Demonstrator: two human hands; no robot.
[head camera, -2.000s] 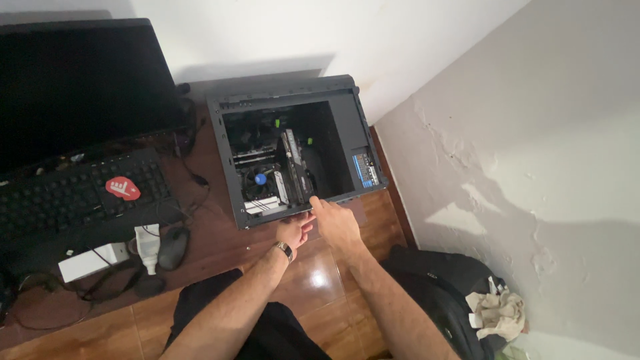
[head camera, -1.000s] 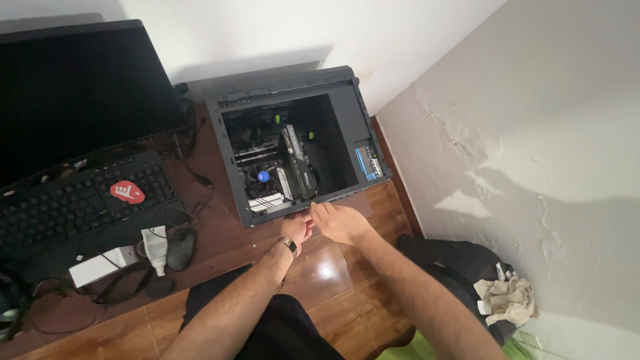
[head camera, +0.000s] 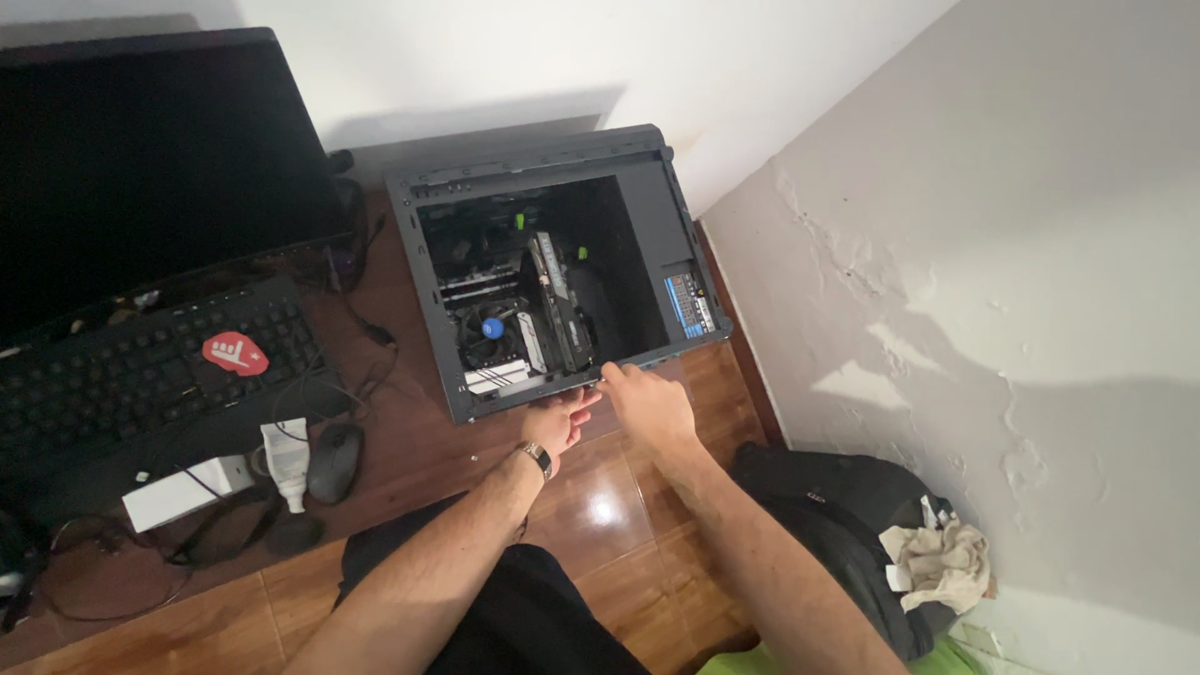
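Note:
A black computer case (head camera: 667, 211) lies with its side uncovered on the wooden desk. Inside it are a graphics card (head camera: 560, 305), a CPU cooler fan with a blue hub (head camera: 493, 328), memory modules (head camera: 478, 284) and a labelled power supply (head camera: 689, 306). My left hand (head camera: 555, 424), with a watch on its wrist, is at the case's near edge, palm partly up, fingers partly hidden. My right hand (head camera: 649, 403) is beside it, thumb and fingertips pinched together at the edge near the end of the graphics card. Whether something small is between those fingertips cannot be made out.
Left of the case are a monitor (head camera: 159, 178), a black keyboard (head camera: 122, 394) with a red sticker-like piece (head camera: 235, 353), a mouse (head camera: 335, 463), a white tube (head camera: 288, 459), a white box (head camera: 187, 492) and cables. A black backpack (head camera: 816, 506) with a beige cloth (head camera: 942, 562) lies by the wall.
Both hands stay at the near edge of the case. My left hand's fingers have shifted a little around the edge. A green thing has come into view at the bottom right.

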